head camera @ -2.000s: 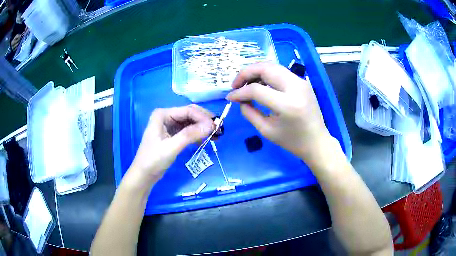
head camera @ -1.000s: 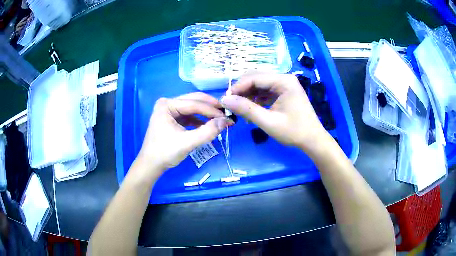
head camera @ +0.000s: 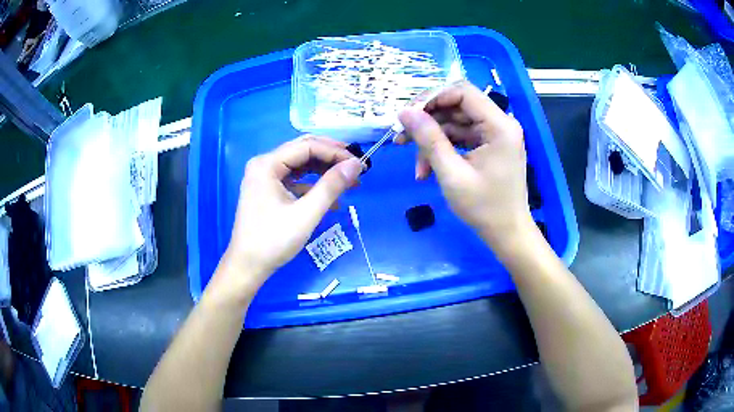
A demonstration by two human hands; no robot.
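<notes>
My left hand [head camera: 302, 193] pinches a small black housing [head camera: 359, 154] between thumb and fingers, mostly hidden by the fingertips. My right hand [head camera: 467, 149] pinches a thin white lead [head camera: 382, 142] near its thicker white part. The lead runs down-left from the right fingertips to the black housing; whether it is fixed in it I cannot tell. Both hands are above the blue tray [head camera: 241, 318]. A clear box [head camera: 299, 100] full of white leads stands at the tray's far edge. A loose white lead [head camera: 362, 246] lies mid-tray.
A black block [head camera: 420, 217] and a printed label [head camera: 329, 247] lie in the tray, with short white sleeves [head camera: 331, 287] near its front edge. Clear boxes with white sheets stand left [head camera: 88, 193] and right [head camera: 620, 169]. A green belt [head camera: 217, 40] runs behind. A red stool [head camera: 680, 346] is lower right.
My right hand has drawn up and right from my left hand, and the lead now stretches between them. The long lead tail below my left hand no longer shows.
</notes>
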